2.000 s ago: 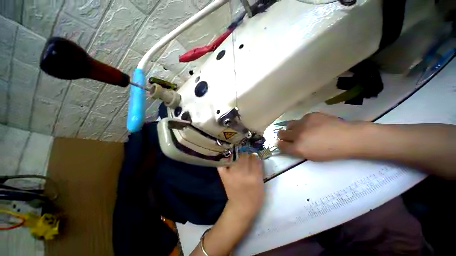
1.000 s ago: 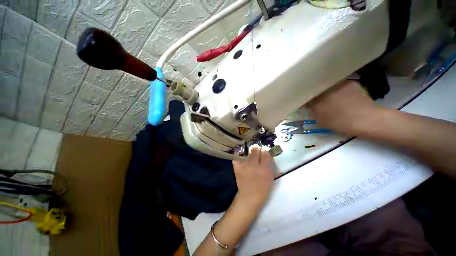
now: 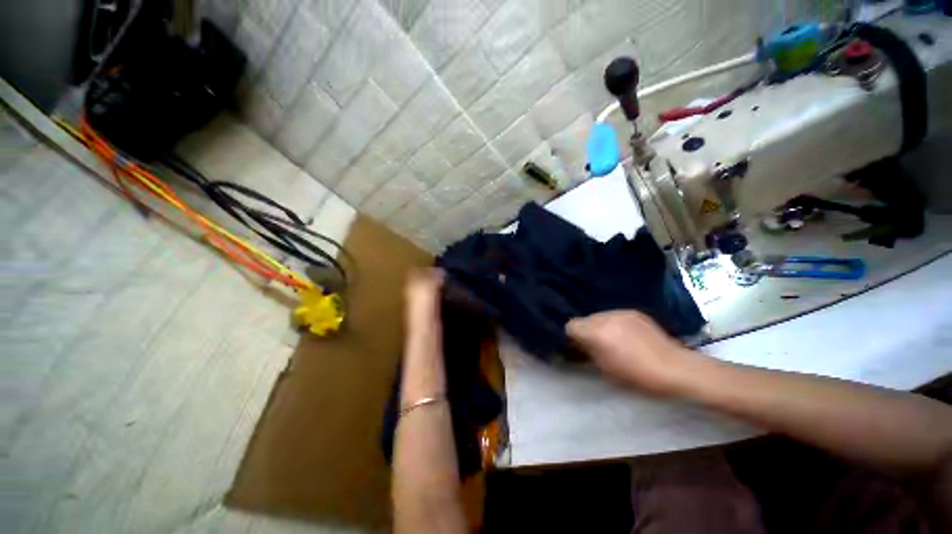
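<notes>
The navy garment (image 3: 553, 271) lies heaped on the left end of the white machine table, with part hanging over its left edge. My left hand (image 3: 424, 287), blurred, grips the cloth at its far left side. My right hand (image 3: 616, 344) holds the near edge of the cloth, fingertips on the fabric. The cream-white sewing machine (image 3: 762, 146) stands to the right. Its lit presser foot area (image 3: 710, 273) shows just right of the cloth. The blue thread snips (image 3: 814, 267) lie on the bed beside it.
A dark-handled screwdriver (image 3: 623, 88) stands upright at the head end, by the light blue lamp sleeve (image 3: 602, 149). Dark scraps (image 3: 893, 203) lie under the machine arm. Brown cardboard (image 3: 324, 417) is left of the table. A yellow plug (image 3: 318, 312) hangs with cables by the wall.
The view has swung left. Both hands have left the needle area and moved left onto the navy garment, which is now spread between them. The snips now lie uncovered.
</notes>
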